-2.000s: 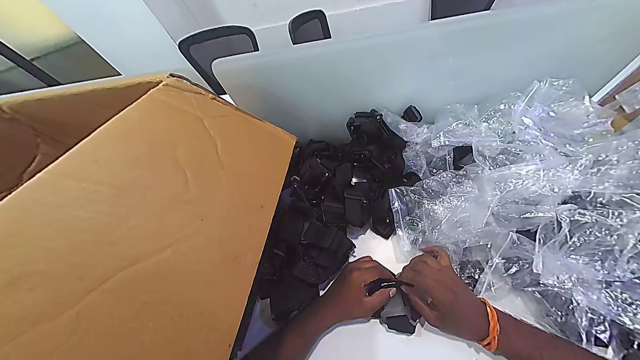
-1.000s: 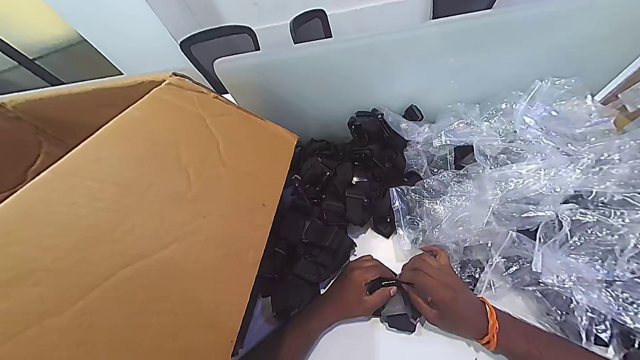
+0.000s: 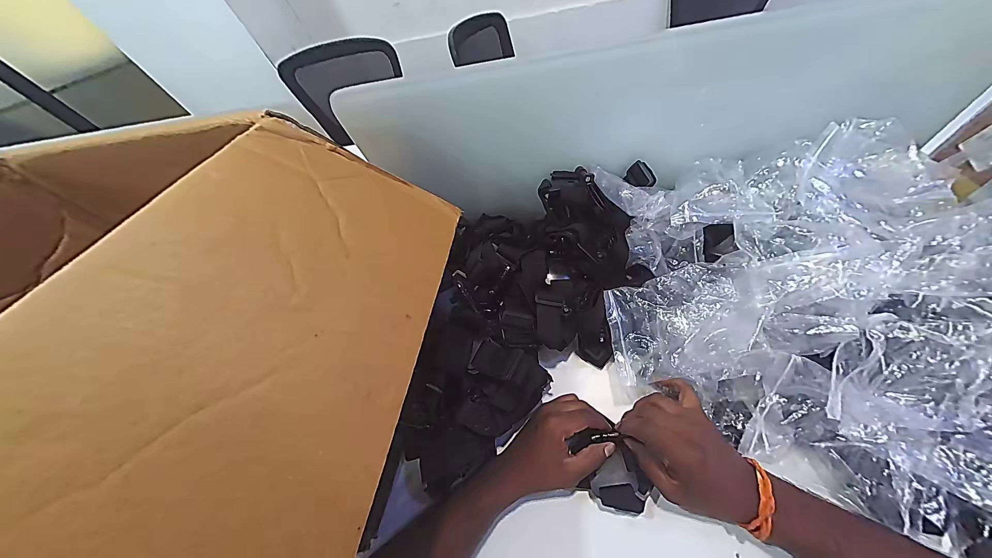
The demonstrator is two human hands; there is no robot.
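Observation:
Close together at the lower middle of the head view, my left hand (image 3: 564, 443) and my right hand (image 3: 683, 453), with an orange band at its wrist, grip a black strap (image 3: 595, 439). Fingertips of both hands meet at the strap's folded end, which bears small light writing. Below the fingers, a grey and black part (image 3: 620, 488) of the same item shows against the white table (image 3: 542, 531). My palms hide the rest of it. A heap of black straps with buckles (image 3: 504, 364) lies just beyond and left of my left hand.
A large open cardboard box (image 3: 217, 349) fills the left side. Crumpled clear plastic bags (image 3: 790, 294), some with black items inside, cover the right side. Behind them stands a frosted partition (image 3: 620, 101), with chairs (image 3: 341, 66) beyond it.

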